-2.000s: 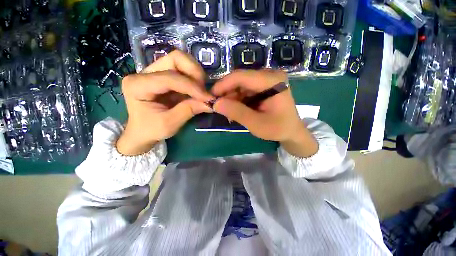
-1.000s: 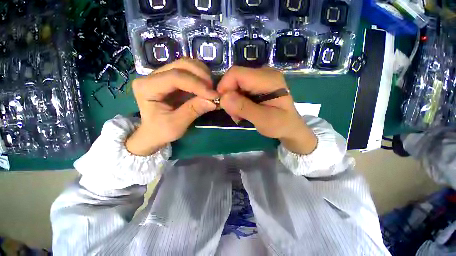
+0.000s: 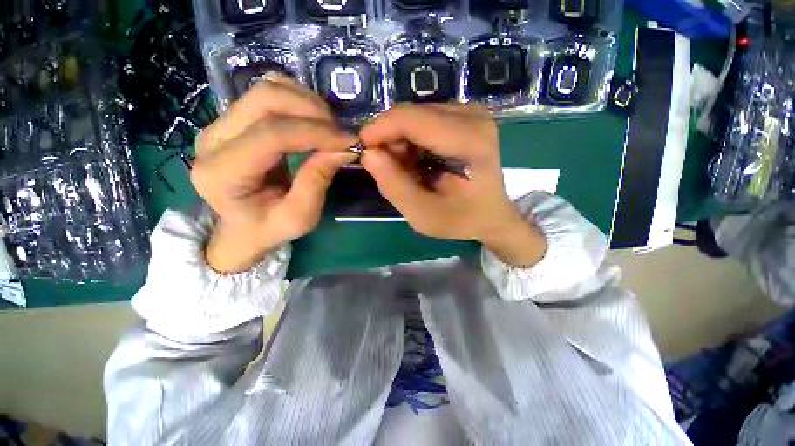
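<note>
My left hand (image 3: 261, 165) and my right hand (image 3: 445, 165) meet at the fingertips above the bench mat. Between the fingertips is a tiny dark part (image 3: 356, 149) with a bright spot, mostly hidden by the fingers. My left thumb and forefinger pinch it. A slim dark tool, likely the tweezers (image 3: 449, 165), lies across my right palm under the curled fingers; its tip is hidden. The adhesive sheet (image 3: 370, 199), dark with a white edge, lies below the hands, partly covered by them. Its bare white end (image 3: 533, 181) shows right of my right hand.
Behind the hands stands a clear blister tray (image 3: 571, 109) of black modules. Loose black frames (image 3: 179, 131) and left blister trays (image 3: 74, 200) lie left. At right are a single module (image 3: 624, 94), a long black strip (image 3: 647, 139), a blue bin (image 3: 689, 13), glossy trays (image 3: 751, 148) and a person's sleeve (image 3: 763, 253).
Both hands have shifted slightly left and up in the picture, still joined at the fingertips. My left fingers are more spread. The tool in my right hand shows less than before.
</note>
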